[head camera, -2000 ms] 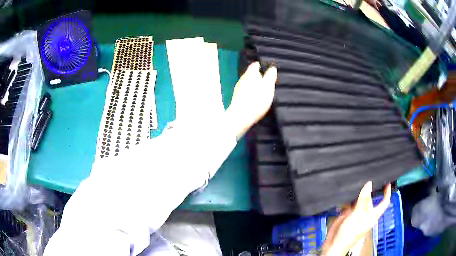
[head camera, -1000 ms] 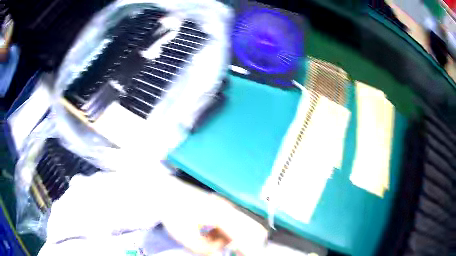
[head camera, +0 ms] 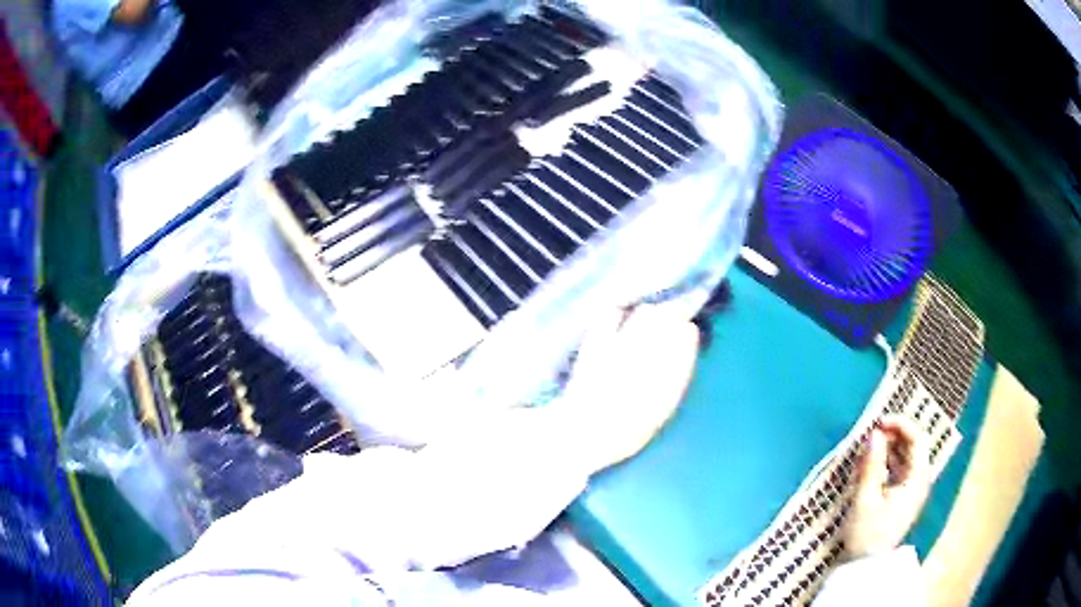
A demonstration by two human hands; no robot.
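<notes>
Slim black parts (head camera: 581, 178) lie in rows on a white sheet (head camera: 397, 311) inside a crinkled clear plastic bag (head camera: 741, 113). My left hand (head camera: 646, 368) is at the bag's lower right edge, beside a small dark bundle (head camera: 711, 311) on the bench; its fingertips are blurred and its grasp is unclear. My right hand (head camera: 883, 492) is over the pad sheet (head camera: 788, 551) with rows of small black shapes, thumb and fingers curled. Whether it holds anything cannot be told.
A desk fan with a blue grille (head camera: 848, 216) stands on the green bench (head camera: 723, 439), right of the bag. Blank tan strips (head camera: 990, 474) lie at the right. A second bagged stack of black parts (head camera: 237, 356) is at lower left. Another person's sleeve (head camera: 113, 48) shows at top left.
The view has swung left; the slotted foam tray, earlier under both hands, is out of view. My left hand has moved to the bag's edge and my right hand onto the pad sheet.
</notes>
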